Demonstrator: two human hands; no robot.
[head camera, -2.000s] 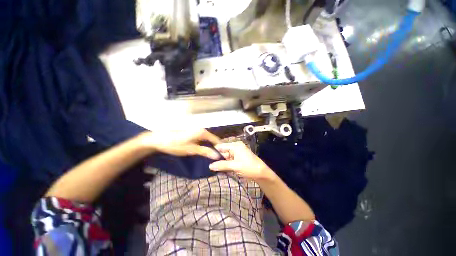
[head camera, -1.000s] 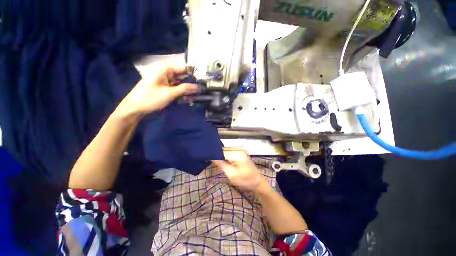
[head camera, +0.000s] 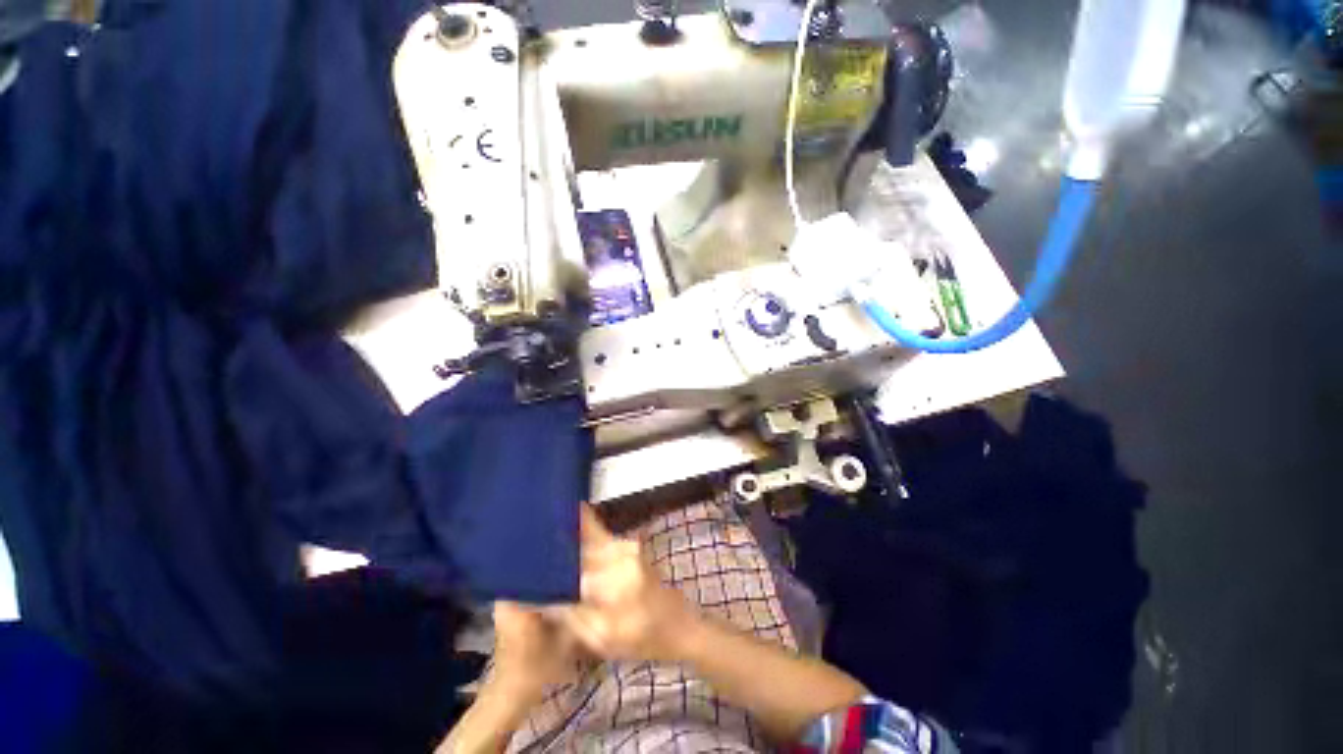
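The navy sleeve or leg end (head camera: 508, 486) hangs from the presser foot and needle area (head camera: 527, 354) toward me, its lower right corner at my hands. My right hand (head camera: 631, 597) pinches its right edge near that corner. My left hand (head camera: 538, 645) is at the lower edge, close against my right hand; its fingertips are partly hidden, and it seems to hold the hem. The navy garment heap (head camera: 162, 324) fills the left side and runs to the needle.
The cream sewing machine (head camera: 648, 111) stands on a white table (head camera: 965, 368). A metal linkage bracket (head camera: 803, 469) juts below the bed. A blue hose (head camera: 1068, 236) curves at right, near green snips (head camera: 952, 299). A phone (head camera: 613, 265) lies behind the needle. A dark heap (head camera: 972, 575) is lower right.
My left hand has left the needle area and come down beside my right hand. The fabric end now stays at the needle. The view has shifted, showing more of the machine.
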